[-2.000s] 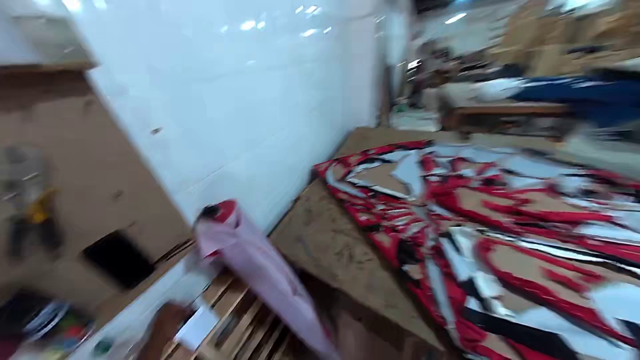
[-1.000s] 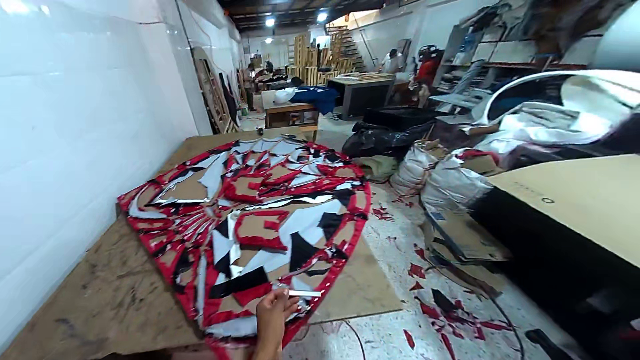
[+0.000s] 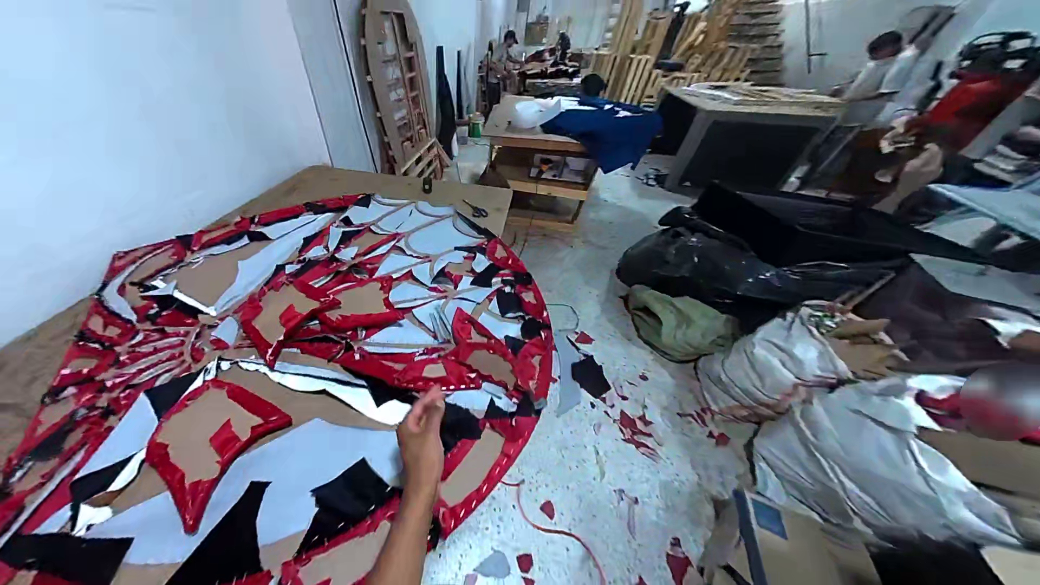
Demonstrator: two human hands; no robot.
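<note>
My left hand (image 3: 421,431) reaches up from the bottom, over the large rounded panel of red, black, pale grey and brown pieces (image 3: 357,439). Its fingers are bent and close together at a red-edged piece (image 3: 439,374); whether they hold something is not clear. Right beside the hand are a white strip (image 3: 325,386) and a black piece (image 3: 461,426). Red-edged brown shapes (image 3: 207,439) lie left of the hand. Scissors (image 3: 476,210) and a small black object (image 3: 427,185) rest at the board's far end. My right hand is out of view.
A white wall borders the board (image 3: 313,183) at left. Red scraps (image 3: 636,431) and a cord (image 3: 552,532) lie on the floor. White sacks (image 3: 861,455), black plastic (image 3: 707,260) and a cardboard box (image 3: 780,536) stand at right. People are farther back, near a table (image 3: 520,134).
The view has swung onto the panel. My left hand held a white object one second ago; that object is not plainly visible in it now.
</note>
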